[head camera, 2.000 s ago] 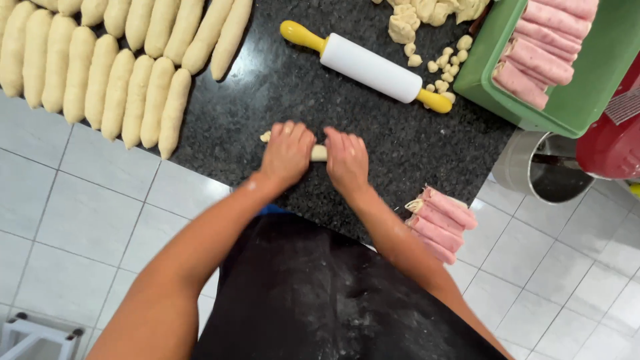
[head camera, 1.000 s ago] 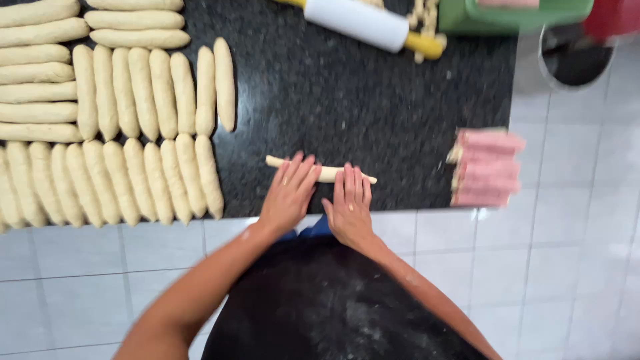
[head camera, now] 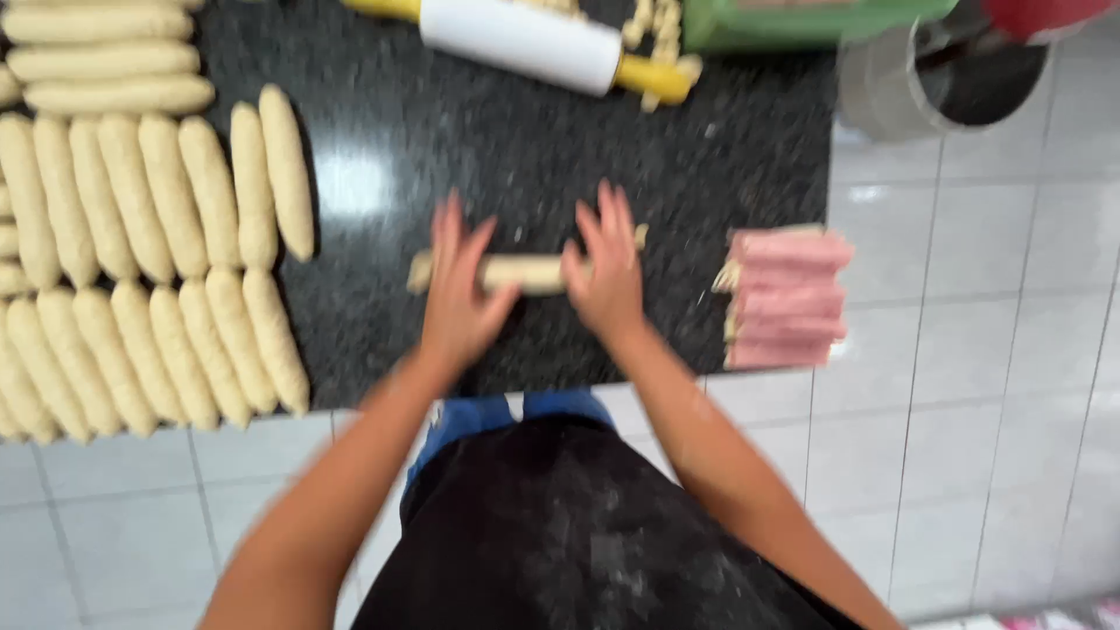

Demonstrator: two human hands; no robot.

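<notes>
A thin roll of dough [head camera: 525, 273] lies crosswise on the dark granite counter [head camera: 542, 350] in front of me. My left hand [head camera: 459, 280] rests over its left part, fingers spread and blurred. On its right part lies my right hand [head camera: 605, 262], fingers apart and pointing away from me. Both palms press on the dough from above without closing around it. Right of my hands, near the counter's edge, is a group of rolled slices of pink ham [head camera: 787, 297] with pale shreds at their left ends.
Rows of shaped dough sticks [head camera: 197, 188] cover the left side. A white rolling pin [head camera: 521, 44] with yellow handles lies at the back, beside small dough pieces [head camera: 652, 31]. A green plastic tub [head camera: 787, 24] stands at the back right, and a pot [head camera: 892, 83] is beyond the counter's right edge.
The dough under my hands is longer than two seconds ago, and my hands are farther apart on it. The view has shifted and turned.
</notes>
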